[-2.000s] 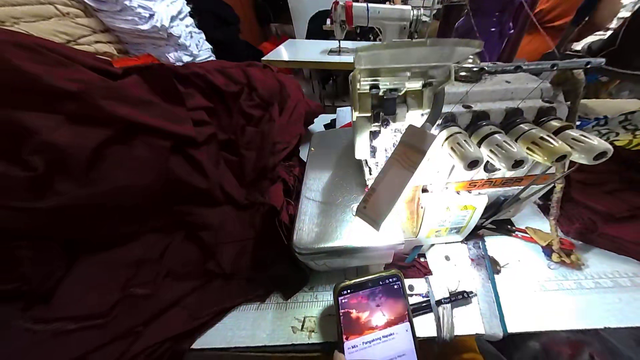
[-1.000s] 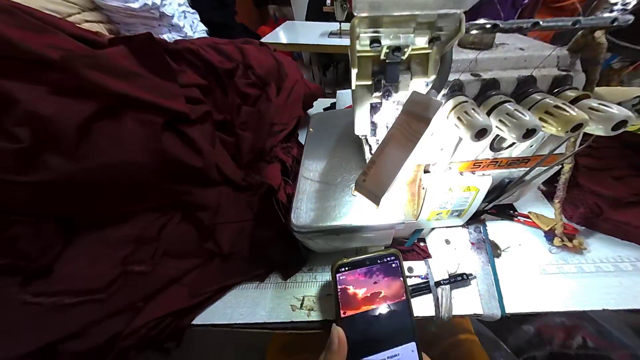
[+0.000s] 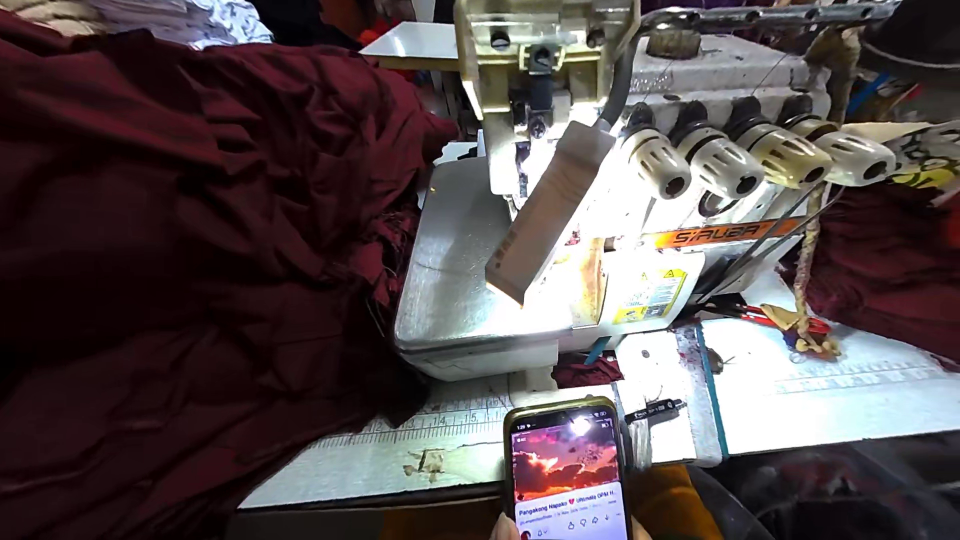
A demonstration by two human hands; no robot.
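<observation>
A smartphone (image 3: 568, 472) in a case stands at the bottom centre, its lit screen showing a red sunset picture with writing below. My left hand (image 3: 505, 528) is on it, with only the thumb tip visible at the phone's lower left edge. A sliver of skin shows at its lower right edge; whether it belongs to my right hand is unclear. Beyond the phone is a white Siruba overlock sewing machine (image 3: 465, 262) with several tension dials (image 3: 727, 165). A block-shaped lamp (image 3: 551, 214) lights its needle area, and dark red fabric (image 3: 187, 247) is heaped at the left.
A black pen (image 3: 656, 409) lies right of the phone on the white table (image 3: 840, 397). Red-handled snips (image 3: 757, 315) lie beside the machine. Ruler markings (image 3: 450, 416) run along the table's front. More dark red fabric (image 3: 892, 262) lies at the right, with another table (image 3: 416, 41) behind.
The view has tilted down and closer to the machine. The thumb showed further up the phone's left edge one second ago. The picture and text on the phone screen have shifted.
</observation>
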